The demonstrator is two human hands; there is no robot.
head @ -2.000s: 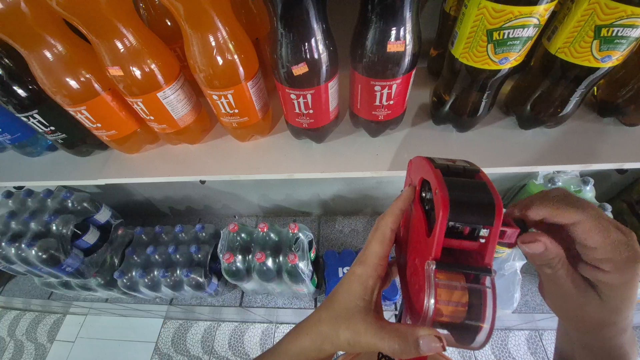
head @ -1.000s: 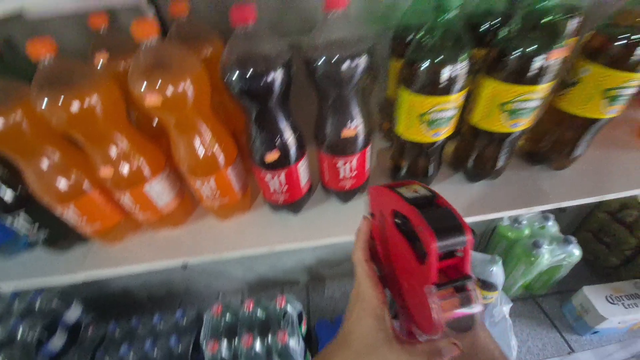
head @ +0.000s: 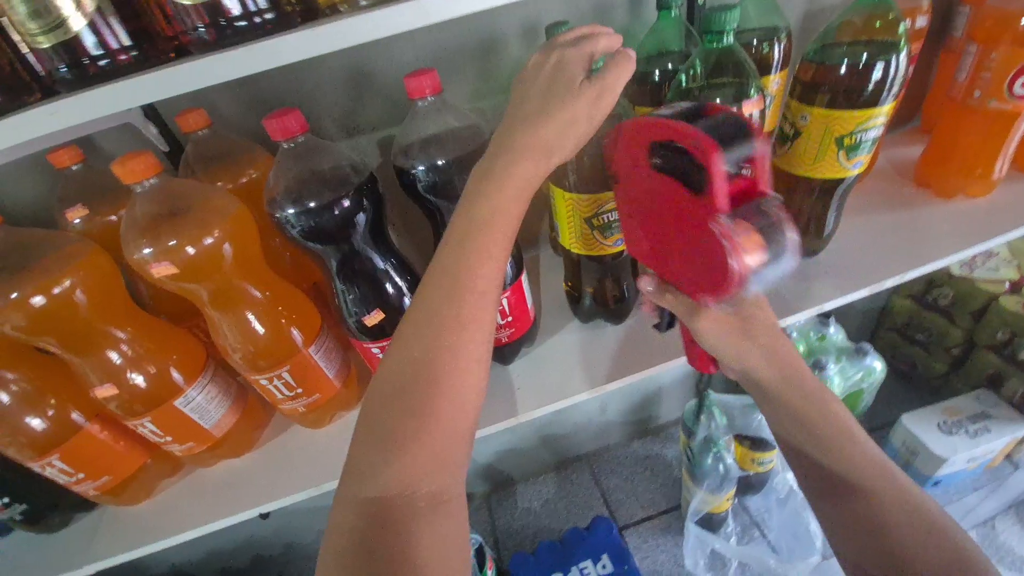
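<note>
A red handheld price labeller [head: 684,200], blurred, is in my right hand [head: 716,320], which is closed around its handle below the body. It hangs in front of the shelf, beside a dark bottle with a yellow label [head: 592,220]. My left hand [head: 564,96] reaches up over that bottle, its fingers curled around the green cap; the palm hides part of the neck. Left of my forearm stand cola bottles with red caps [head: 340,232] and orange soda bottles [head: 228,280], several bearing small orange stickers. More yellow-labelled bottles [head: 836,140] stand on the right.
The white shelf [head: 560,376] runs across the view, with an upper shelf board [head: 264,56] above. Below are a plastic bag with bottles [head: 748,496], a blue pack [head: 576,552], wrapped green bottles [head: 840,360] and a white carton [head: 952,432]. Orange bottles [head: 972,120] stand far right.
My left hand held the labeller's body two seconds before, with my right hand at its side; now my right hand holds it and my left is at a bottle's top. The view has swung upward.
</note>
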